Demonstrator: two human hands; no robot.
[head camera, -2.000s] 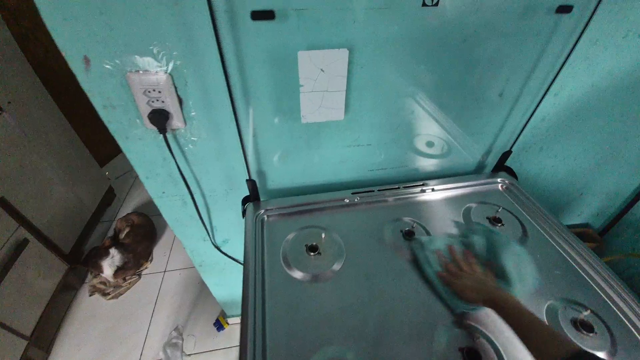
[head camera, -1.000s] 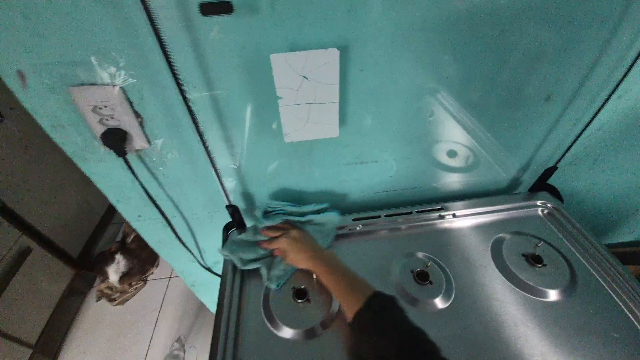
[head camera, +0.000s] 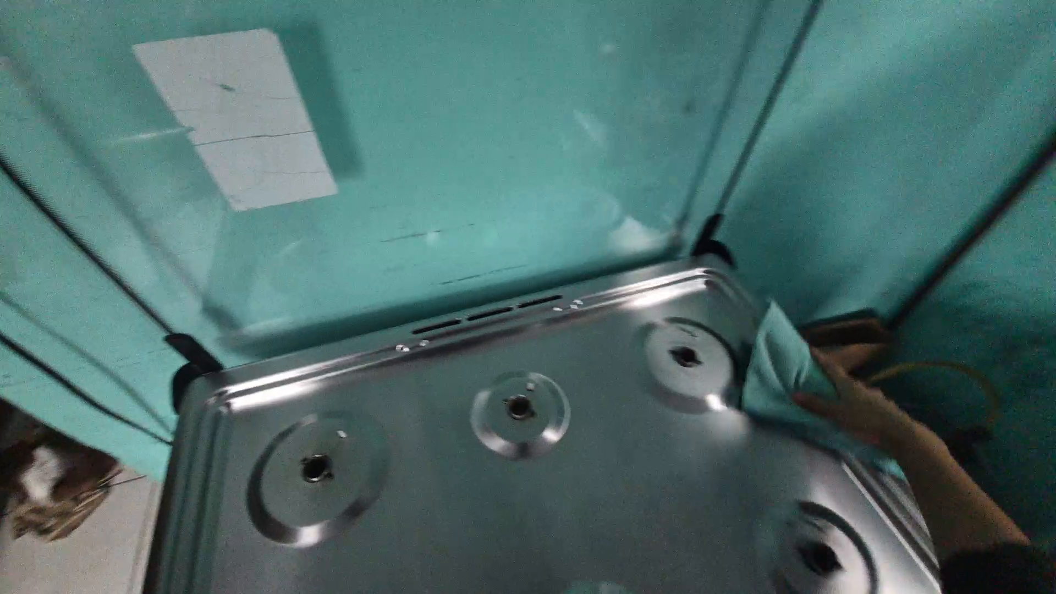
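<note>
My right hand (head camera: 862, 408) holds a teal cloth (head camera: 780, 371) against the right rim of a stainless-steel gas cooktop (head camera: 594, 462). The cloth lies beside the back right burner recess (head camera: 689, 359). Other round recesses with bare burner openings show at the back left (head camera: 316, 469), back middle (head camera: 520, 407) and front right (head camera: 819, 557); their burner caps and grates are off. A raised glass lid (head camera: 495, 165) stands upright behind the cooktop on black hinges. My left hand is out of view.
A white rectangle (head camera: 239, 120) shows through the lid on the teal wall. A black cord (head camera: 74, 388) runs down at the left. On the tiled floor at lower left is a brown and white animal (head camera: 49, 478). A yellow hose (head camera: 949, 367) curves beyond the cooktop's right side.
My right hand and the cloth have moved from the cooktop's back left corner to its right edge. The view has shifted closer and to the right.
</note>
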